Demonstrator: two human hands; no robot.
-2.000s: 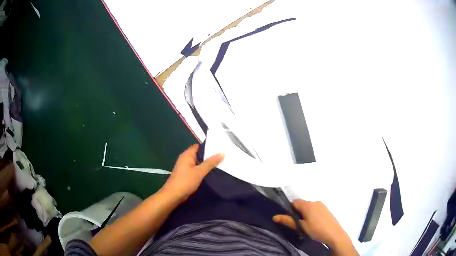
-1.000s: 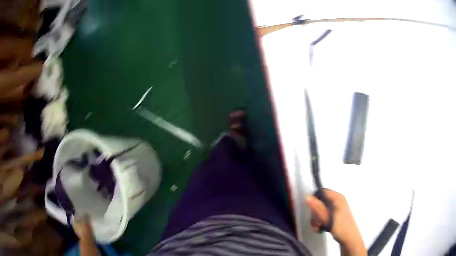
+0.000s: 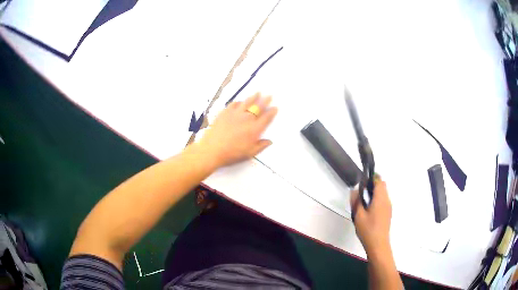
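Note:
My right hand holds the tailor's shears by the handles, blades pointing up and away over the table. The blades look closed. My left hand lies palm down on the white paper pattern, fingers a little apart, with a ring on one finger. A black bar weight lies on the paper just left of the shears. A second, smaller bar weight lies to the right. A thin dark fabric edge shows beyond my left fingertips.
Dark offcuts lie near my left wrist and at the right. More dark cloth is at the far left. Dark bundles line the right side. The red table edge borders the green floor.
My left hand has moved from the waste bin onto the paper. My right hand has kept the shears. The view has turned from floor and bin to the table.

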